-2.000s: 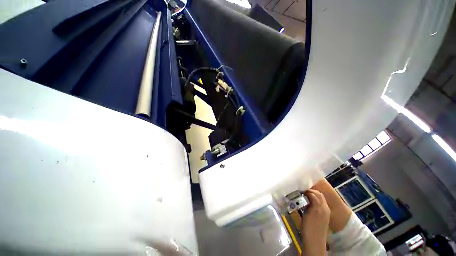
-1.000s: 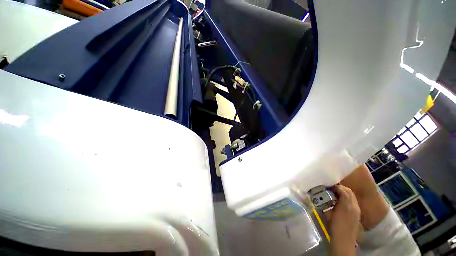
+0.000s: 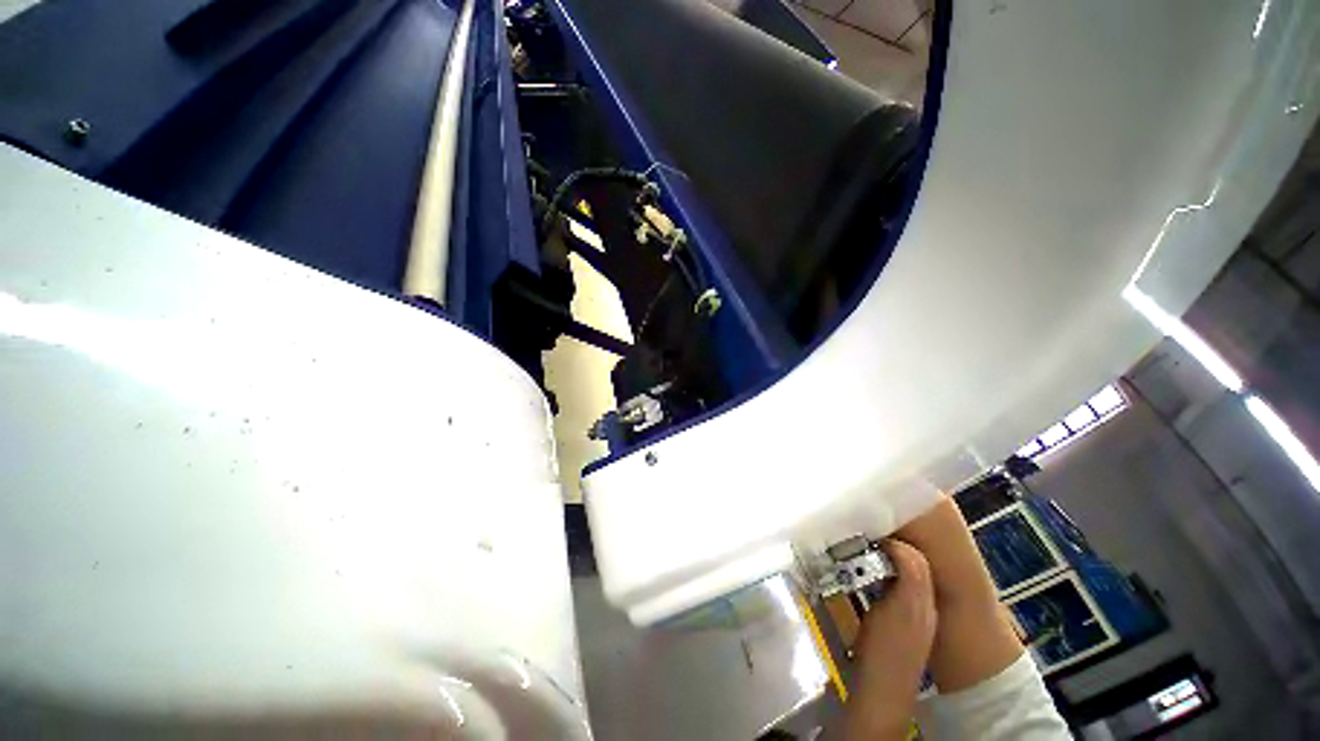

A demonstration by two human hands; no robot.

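Observation:
A small silver metal fitting (image 3: 854,570) sits under the edge of the big white curved cover (image 3: 984,275), at the lower right. My left hand (image 3: 895,615) comes up from the bottom edge, its fingers curled against the fitting's right side. Some fingertips are hidden. A second bare forearm with a white sleeve (image 3: 1013,702), apparently my right arm, passes behind my left hand; its hand is hidden behind the cover. A blue sign lies on the cover's lower edge, seen at a steep angle.
A white housing (image 3: 261,478) fills the lower left. Between the covers are a blue trough (image 3: 333,159) with a pale rod (image 3: 439,188), cables (image 3: 659,225) and a dark roller (image 3: 767,130). White-framed shelving (image 3: 1050,579) stands at the right; a yellow line (image 3: 825,647) is on the floor.
The view shifted one way and has swung back, so the fitting and hands again appear further left. My left hand stays at the fitting, and the sleeved arm remains behind it.

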